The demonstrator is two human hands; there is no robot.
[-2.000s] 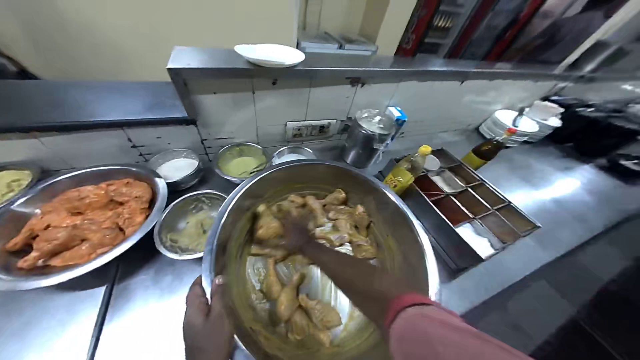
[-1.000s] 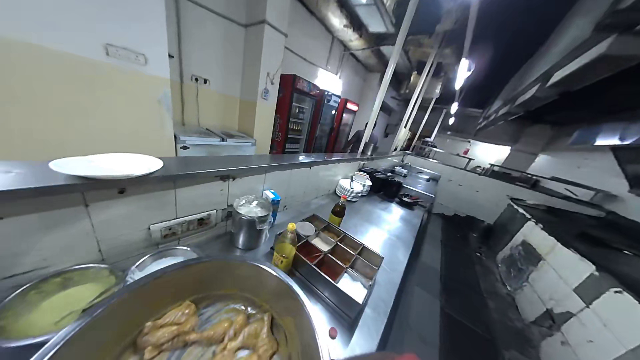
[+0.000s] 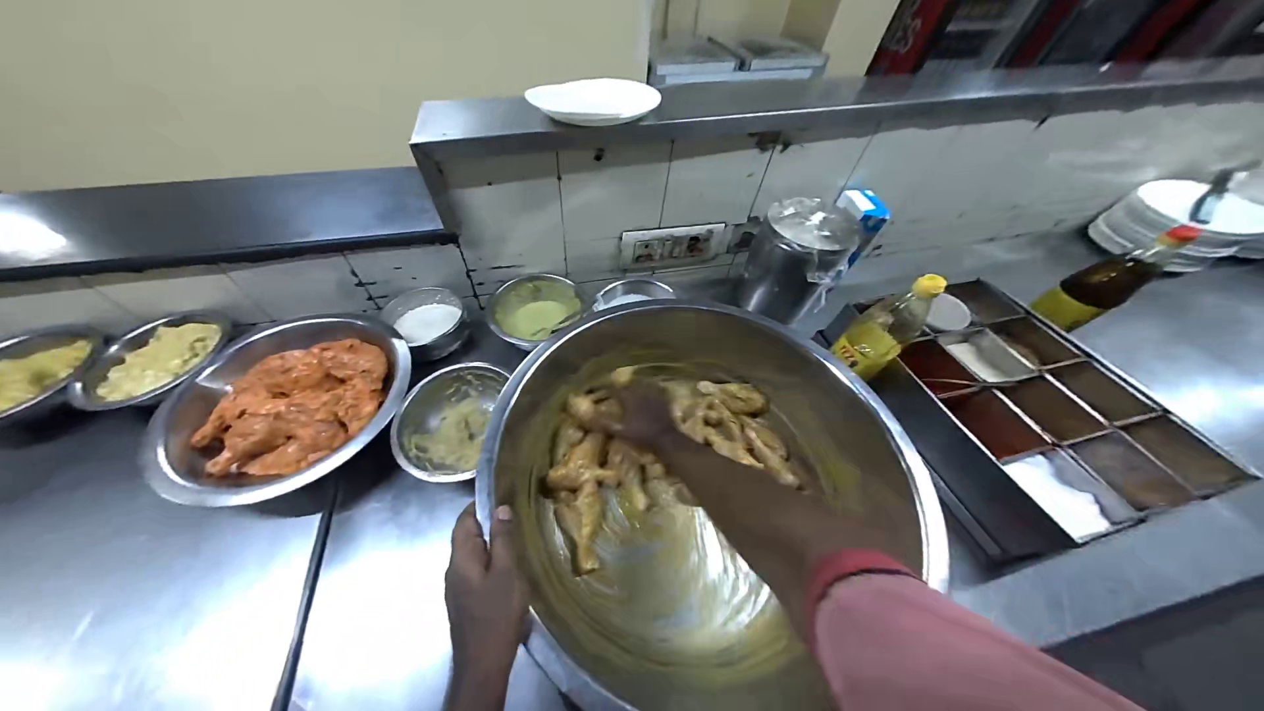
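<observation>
A large steel bowl [image 3: 691, 642] with yellowish marinade on its walls holds coated raw chicken drumsticks [image 3: 583, 474], gathered in its far half. My left hand [image 3: 486, 573] grips the bowl's left rim, thumb on top. Reaching in from the lower right, my right hand [image 3: 637, 410] is among the chicken pieces; its fingers are blurred and partly hidden, so whether they close on a piece cannot be told. Left of the bowl stand a small steel bowl [image 3: 452, 423] with pale green residue and a wide steel bowl [image 3: 168, 464] of orange-red marinated chicken [image 3: 296, 410].
Behind are small bowls of white powder [image 3: 428, 321] and green sauce [image 3: 536, 314], and a steel canister [image 3: 795, 262]. To the right are a divided spice box [image 3: 1066, 405], an oil bottle [image 3: 884, 331], a dark sauce bottle [image 3: 1106, 286] and stacked plates [image 3: 1175, 222]. A white plate [image 3: 592, 102] rests on the ledge.
Two seconds ago chicken pieces also lay in the near part of the large bowl; now they are bunched at its far side. The view swung up and right, then back down.
</observation>
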